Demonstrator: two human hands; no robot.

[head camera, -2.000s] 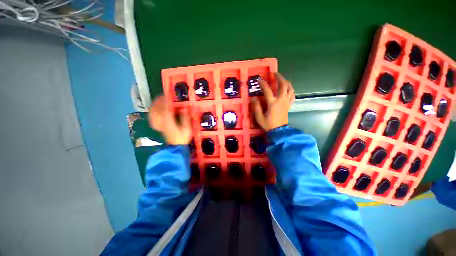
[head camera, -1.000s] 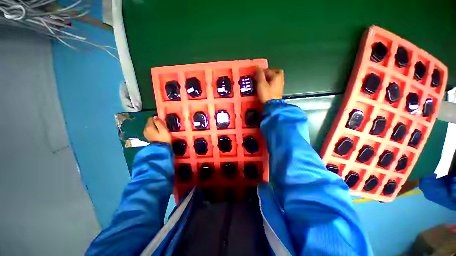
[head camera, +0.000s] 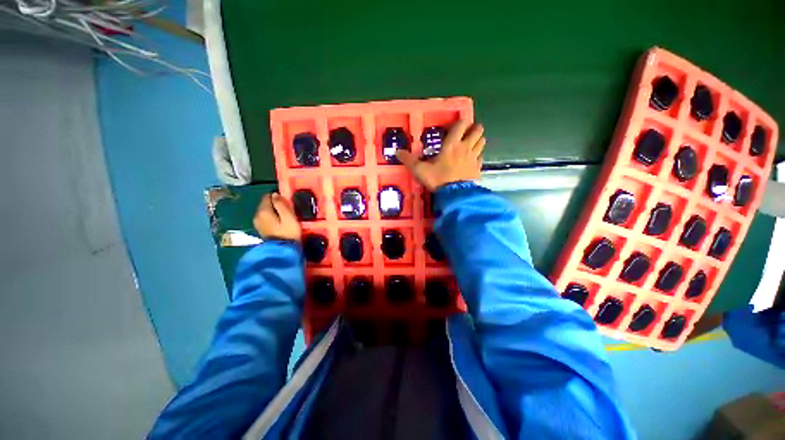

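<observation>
A coral-red pocket tray (head camera: 372, 174) lies in front of me, its near end against my body. Its pockets hold small glossy black watch heads (head camera: 342, 144), several with white marks or glare. My left hand (head camera: 277, 217) grips the tray's left edge beside the second and third rows. My right hand (head camera: 450, 158) lies over the top right pockets, fingers spread, with the thumb at the watch head in the third pocket of the top row. Whether it presses or only touches that unit, I cannot tell. My right hand partly hides the top right unit.
A second red tray (head camera: 668, 191) of black units lies tilted at the right on the dark green bench (head camera: 413, 51). Loose cables (head camera: 95, 21) are at upper left, a white sheet (head camera: 769, 271) and a blue sleeve (head camera: 754, 333) at the right edge, and a carton (head camera: 747, 418) at lower right.
My right hand has moved from the tray's right edge inward over the top row, and its fingers have spread. My left hand, earlier blurred over the tray's left side, now stays at the left edge.
</observation>
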